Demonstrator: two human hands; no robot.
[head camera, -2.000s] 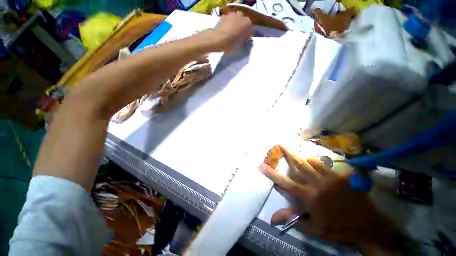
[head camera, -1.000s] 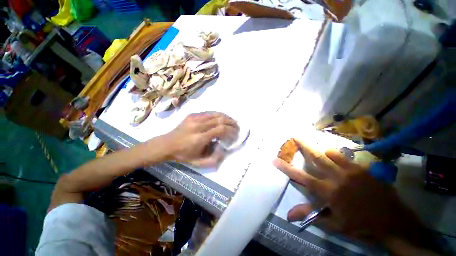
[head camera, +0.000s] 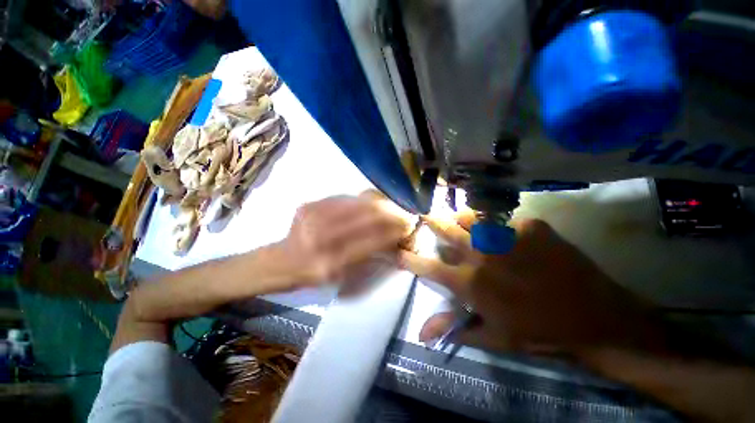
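Observation:
The white backing of the panel (head camera: 343, 351) runs from the needle area down over the table's front edge. My left hand (head camera: 348, 240), slightly blurred, lies on its upper part close to the needle; what its fingers hold is hidden. My right hand (head camera: 505, 285) lies on the work right of the needle, fingertips near my left ones, with small silver snips (head camera: 451, 332) under the palm. The sewing machine head (head camera: 464, 91) hangs over both hands, with a small blue knob (head camera: 493, 237) in front of my right hand.
A heap of small pale pieces (head camera: 217, 157) lies on the table's left. Stacked brown panels (head camera: 153, 153) lie at the left edge. A large blue knob (head camera: 608, 78) and blue arm (head camera: 319, 83) are close to the camera. A black phone (head camera: 697, 205) lies right. Brown scraps (head camera: 257, 376) sit below the edge.
My left hand has come from the far side of the table, past the heap, to the needle beside my right hand. The view has moved closer to the machine head.

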